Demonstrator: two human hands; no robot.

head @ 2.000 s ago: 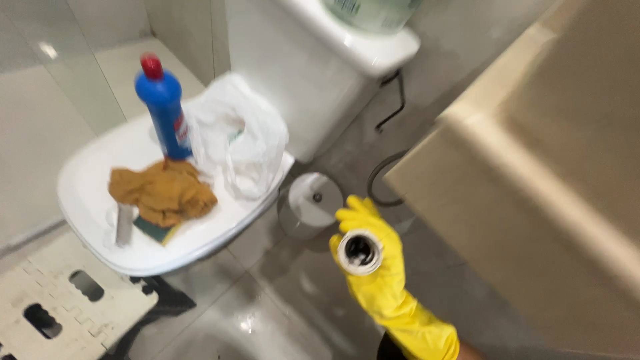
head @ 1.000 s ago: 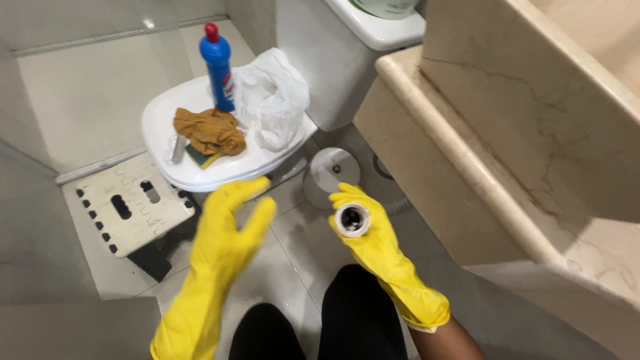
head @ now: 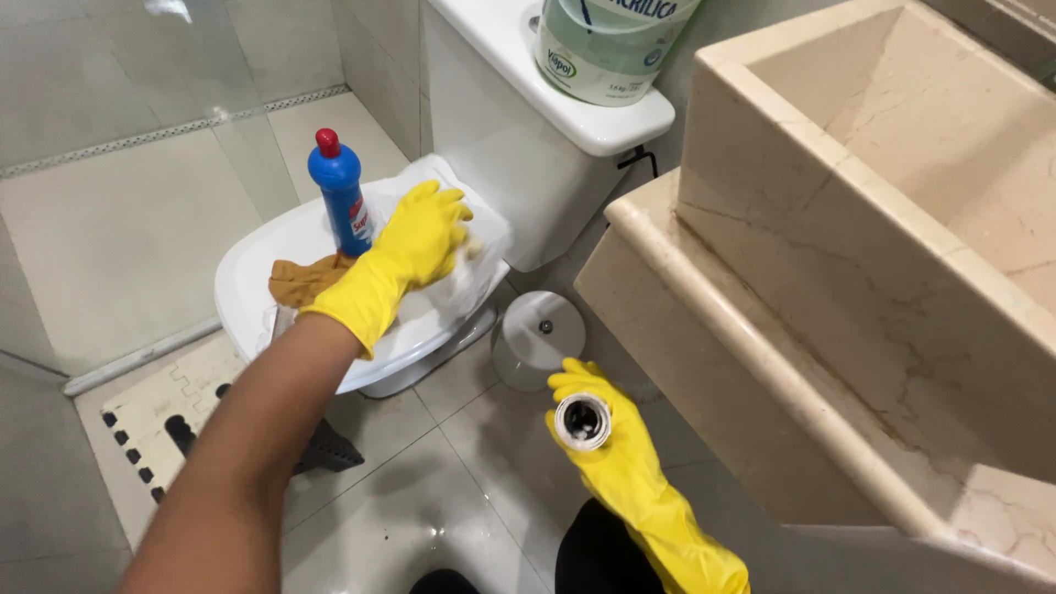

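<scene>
My left hand, in a yellow rubber glove, reaches over the toilet lid and touches a white plastic bag; whether its fingers grip the bag cannot be told. My right hand, gloved alike, holds a white threaded pipe part, its round opening facing up with dark residue inside. On the closed toilet lid a blue cleaner bottle with a red cap stands upright, beside a crumpled brown cloth. The left forearm covers part of the lid's front.
A lidded round bin stands on the tiled floor beside the toilet. The stone sink and counter fill the right side. A plastic bucket rests on the toilet tank. A folding step stool is at the lower left, near the shower's glass.
My left hand has moved from in front of the toilet to the plastic bag on its lid. My right hand keeps hold of the pipe part.
</scene>
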